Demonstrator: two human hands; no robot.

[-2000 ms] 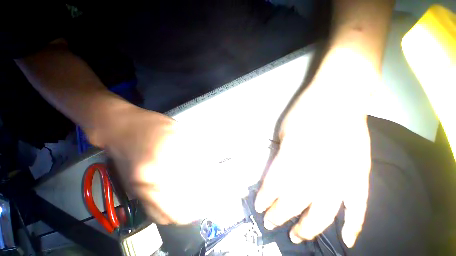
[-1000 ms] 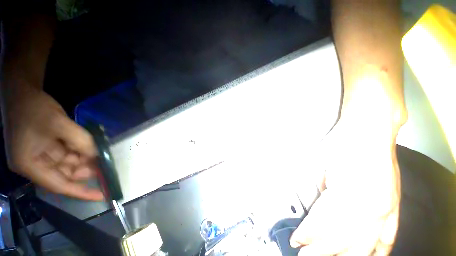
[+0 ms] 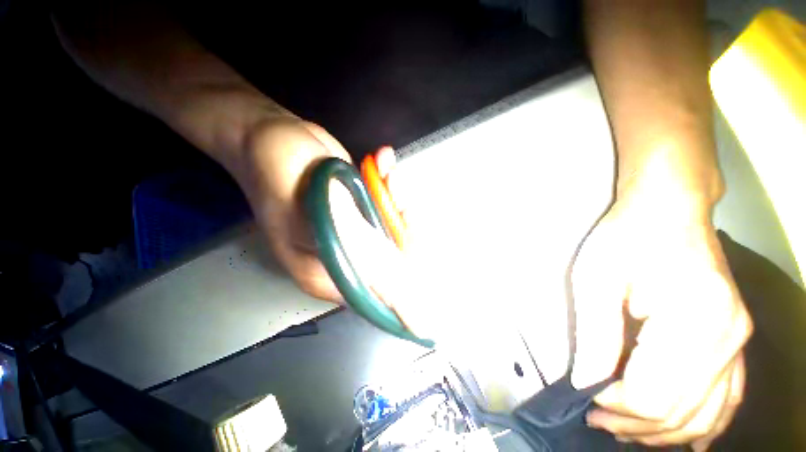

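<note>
The picture shows my arms coming in from the top. My right hand (image 3: 296,207), at picture left, holds scissors by a dark green loop (image 3: 327,231) and an orange-red loop. Their blades are lost in glare above the table. My left hand (image 3: 658,335), at picture right, has its fingers curled on the edge of the dark cloth (image 3: 566,404), and the cloth spreads under and beyond it to the right. The presser foot area (image 3: 411,415), shiny metal with a blue spot, lies at lower centre between the hands. The needle is not distinguishable.
The pale block (image 3: 252,425) stands at lower left, without scissors. A yellow shape (image 3: 767,97) is at the right edge. The pale table (image 3: 203,291) has a speckled strip (image 3: 477,119) along its near edge. A blue basket (image 3: 181,216) sits below that edge.
My right hand has taken the scissors from the pale block and carried them towards the centre. My left hand, spread on the cloth earlier, has shifted right and now curls around the cloth's edge.
</note>
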